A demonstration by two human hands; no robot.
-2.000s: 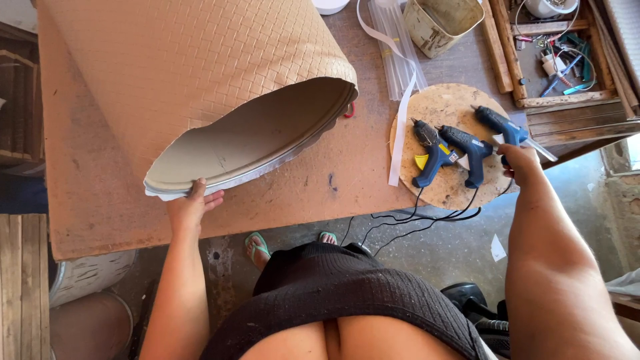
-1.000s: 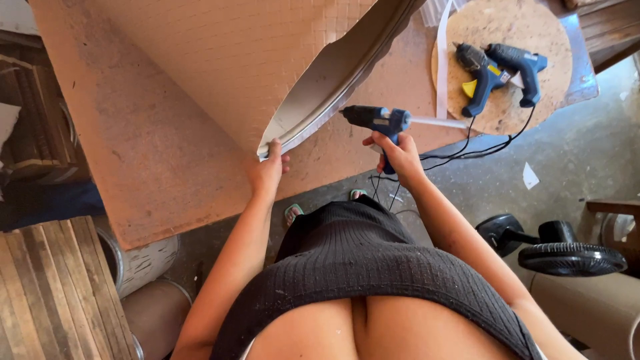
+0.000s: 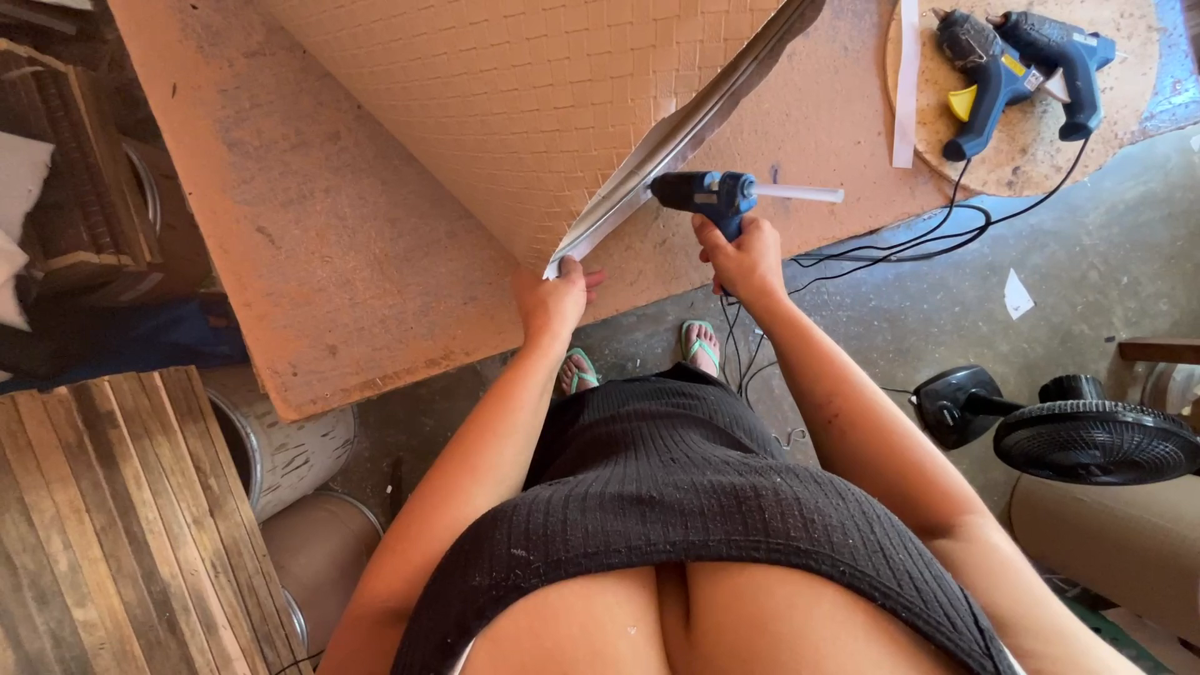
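A large drum covered in tan, weave-embossed sheet (image 3: 525, 103) lies on its side on the worktable (image 3: 309, 253). My left hand (image 3: 553, 298) pinches the near end of its rim (image 3: 614, 208), where a pale strip or flap edge shows. In my right hand (image 3: 747, 258) is a blue and black hot glue gun (image 3: 705, 194), its nozzle at the rim and a clear glue stick (image 3: 802, 193) standing out of its back. The drum's opening is mostly turned out of sight.
Two more glue guns (image 3: 984, 84) lie on a round board (image 3: 1125, 84) beside a pale strip (image 3: 906, 84). Their black cables (image 3: 900, 255) hang over the table edge. A black fan (image 3: 1097, 442) stands at right; wooden slats (image 3: 122, 525) and drums (image 3: 300, 450) are at lower left.
The glue gun in my right hand has come from the round board to the drum's rim. The drum's opening has turned away from view. The view has shifted.
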